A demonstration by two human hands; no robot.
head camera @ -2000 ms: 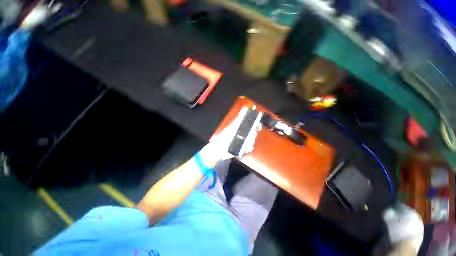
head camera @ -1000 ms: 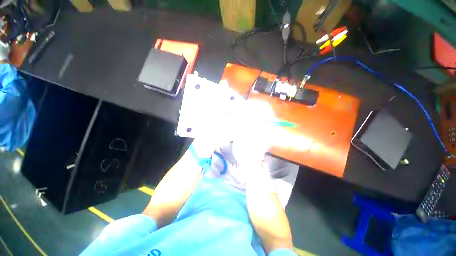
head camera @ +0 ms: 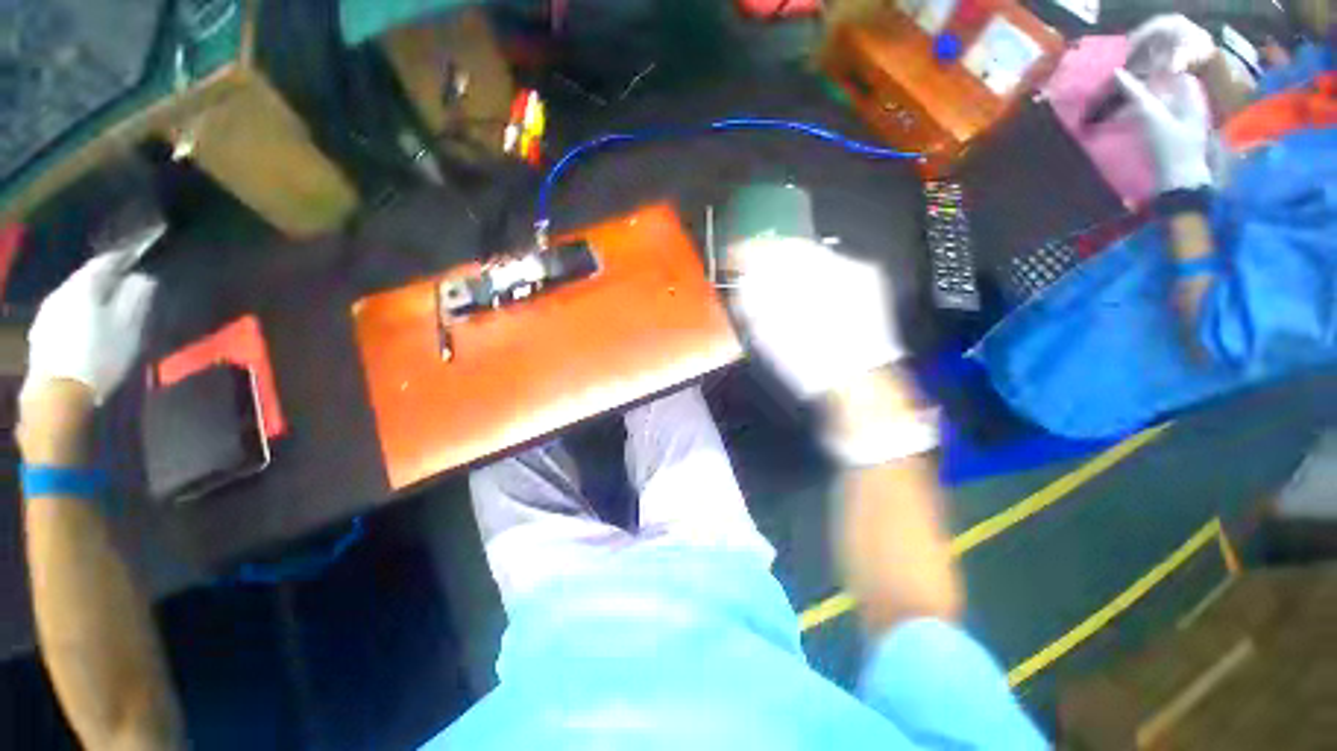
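The orange test jig (head camera: 557, 360) lies in front of me with its black connector block at the far edge and no box on it. My left hand (head camera: 88, 330), in a white glove, is at the far left beyond a black set-top box (head camera: 205, 429) on a red foam pad (head camera: 261, 352). Something dark is near its fingertips, too blurred to name. My right hand (head camera: 814, 316), gloved and blurred, is just right of the jig, over the near part of another box (head camera: 767, 213). Its grip is hidden.
A blue cable (head camera: 733, 126) curves from the jig to a wooden test box (head camera: 916, 74). Red, yellow and white plugs (head camera: 524, 126) lie behind the jig. A remote control (head camera: 950, 242) lies at right, beside another worker in blue (head camera: 1173, 338).
The view has turned to the right. My hands, together over a brightly lit box underside a second ago, are now far apart on either side of the jig. That box no longer shows between them.
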